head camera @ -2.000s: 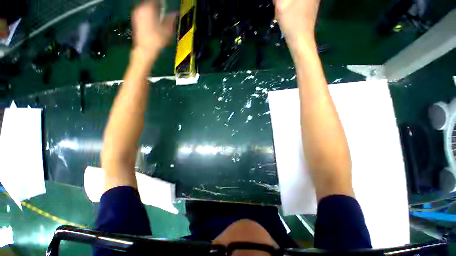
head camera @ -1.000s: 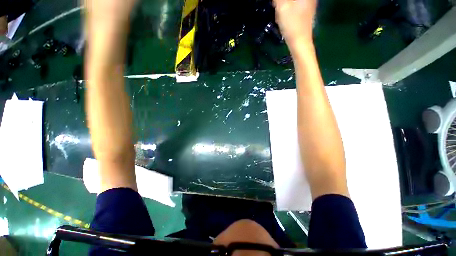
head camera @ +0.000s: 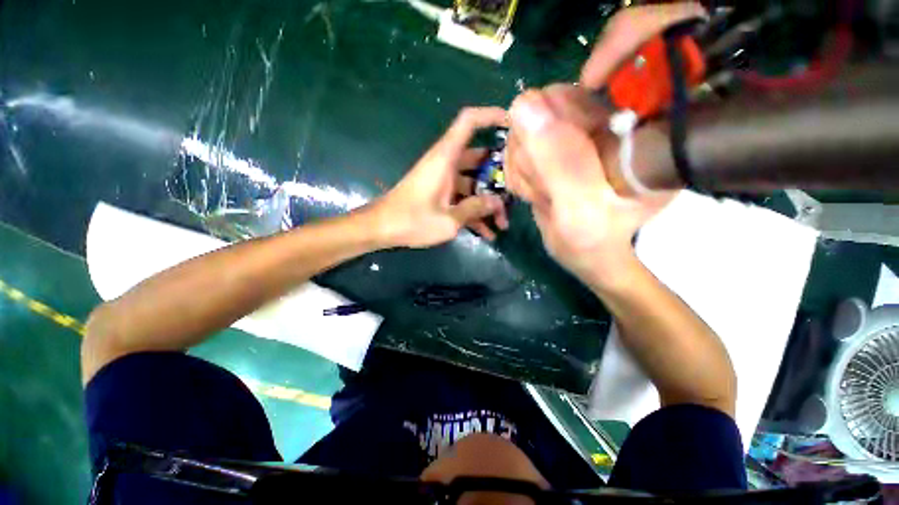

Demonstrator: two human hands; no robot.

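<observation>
My left hand (head camera: 444, 187) holds a small circuit board (head camera: 493, 174) with blue, white and yellow parts between thumb and fingers. My right hand (head camera: 567, 163) is closed around the front end of a thick grey-brown cylindrical tool (head camera: 789, 143), which is large and blurred. An orange-red fitting (head camera: 656, 77) with a black tie sits on the tool beside my right fingers. A white tie also shows on the tool. My right fist is beside the board; the tool's tip cannot be made out. A black cable bundle (head camera: 449, 295) lies on the bench below my hands.
The dark-green bench (head camera: 325, 99) is glossy and scratched. A curled white sheet (head camera: 138, 247) lies at its left front edge, a larger one (head camera: 759, 247) at right. Wrinkled clear film (head camera: 266, 212) is left of my hands. A white fan (head camera: 877, 385) stands at right. The striped divider (head camera: 478, 28) is at top.
The view has turned. My hands have come back from the far side and are together over the bench. The board is now in my left hand and the tool in my right. The cable bundle now shows.
</observation>
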